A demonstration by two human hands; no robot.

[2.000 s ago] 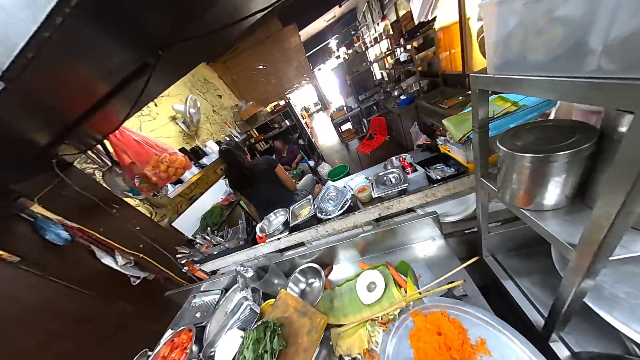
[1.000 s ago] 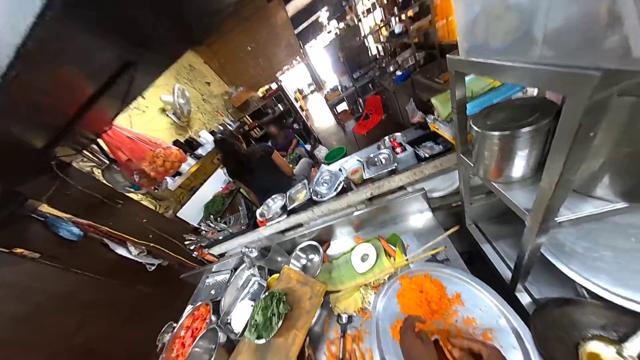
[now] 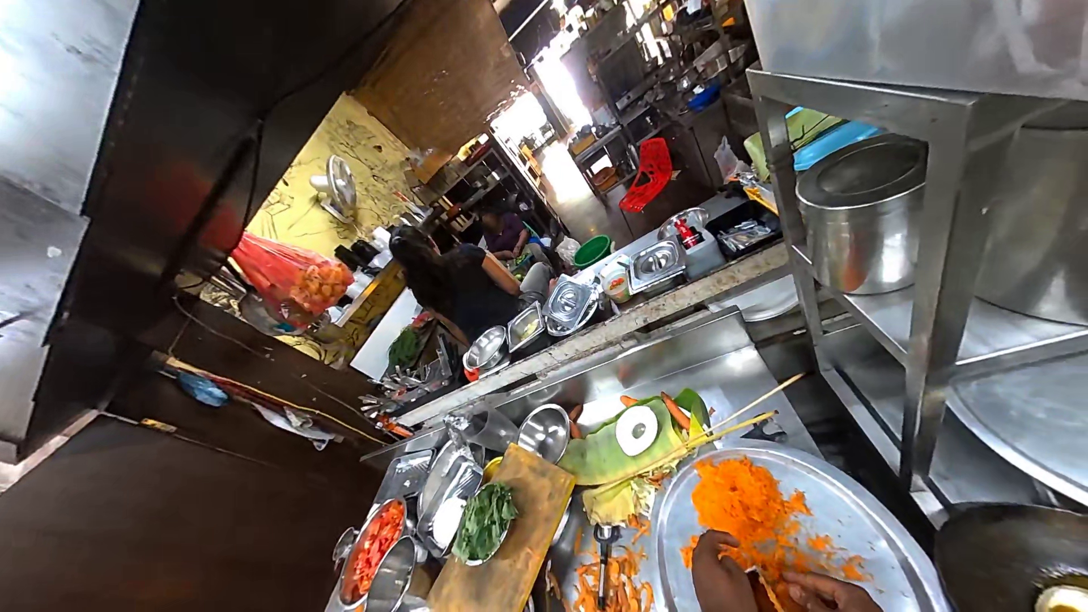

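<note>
Both hands are at the bottom right, over a large round metal tray [image 3: 867,501] with a heap of grated carrot [image 3: 748,501]. My left hand [image 3: 721,574] has curled fingers at the near side of the heap. My right hand [image 3: 820,592] is close beside it, partly cut off by the frame edge. Between them shows a small orange-and-brown piece [image 3: 765,591], perhaps a carrot end; which hand holds it is unclear. Left of the tray lie a black-handled peeler or similar utensil [image 3: 604,552] and orange peelings [image 3: 625,582].
A wooden board [image 3: 518,544] and a bowl of leafy greens [image 3: 484,523] stand left, beyond them a bowl of chopped red pieces [image 3: 374,544]. A banana leaf [image 3: 595,450] lies behind. A steel rack [image 3: 926,340] and dark wok [image 3: 1003,552] border the right. Two people sit past the ledge.
Two seconds ago no hands showed; one second ago both were over the tray at the grated carrot. Now they remain there, with the orange-and-brown piece visible between them.
</note>
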